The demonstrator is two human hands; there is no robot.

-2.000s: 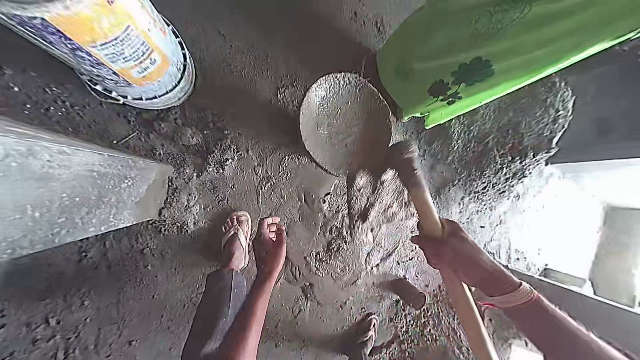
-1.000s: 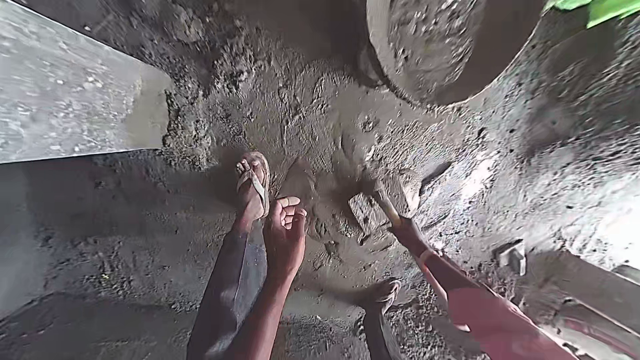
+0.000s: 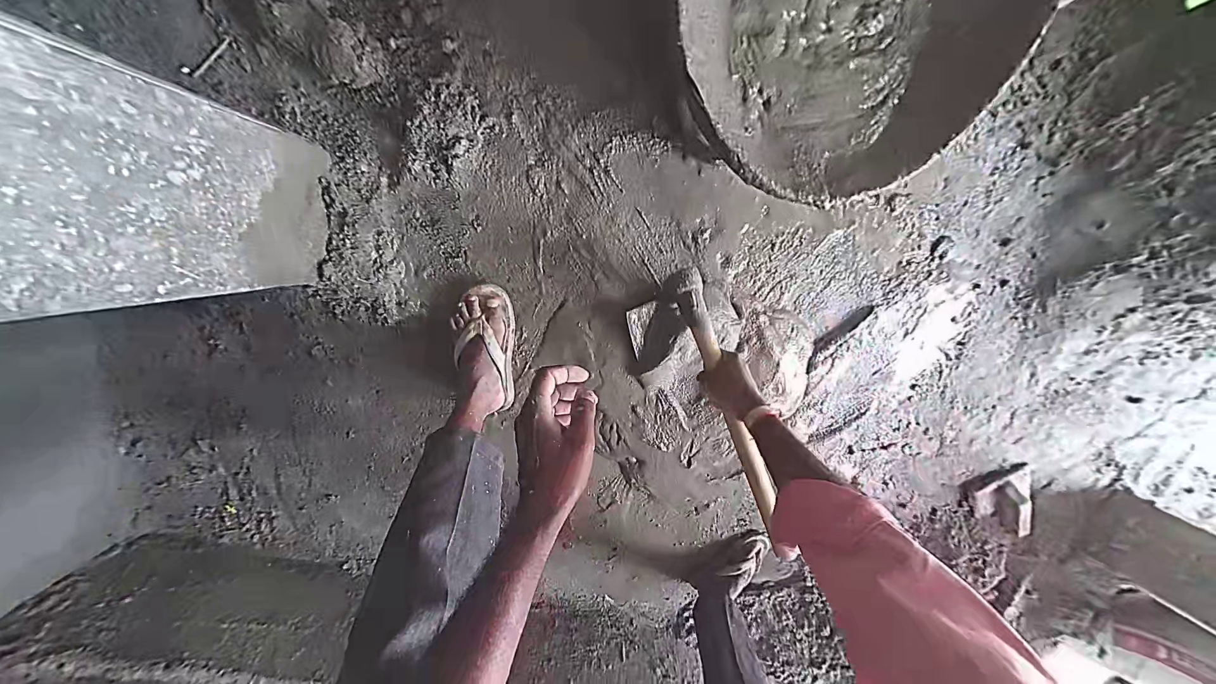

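My right hand [image 3: 731, 383] grips the wooden handle of a hoe [image 3: 755, 465] just below its head. The metal blade [image 3: 655, 337] rests in a heap of wet grey mortar [image 3: 693, 408] on the ground. To the left, my left hand [image 3: 559, 442] hangs above the ground beside my sandalled left foot, its fingers loosely curled and nothing seen in them. A round metal pan [image 3: 807, 180] with wet mortar inside lies beyond the hoe, cut off by the top edge of the view.
A grey speckled slab [image 3: 142, 180] juts in from the left. My left foot in a flip-flop [image 3: 489, 332] and my other foot [image 3: 736, 560] stand on muddy ground. A small block [image 3: 1007, 499] lies at the right, near a brick-like edge.
Two seconds ago the hoe head was at the pan's rim; now it is down in the mortar, with my right hand nearer the head. The view has shifted, leaving the bucket outside it.
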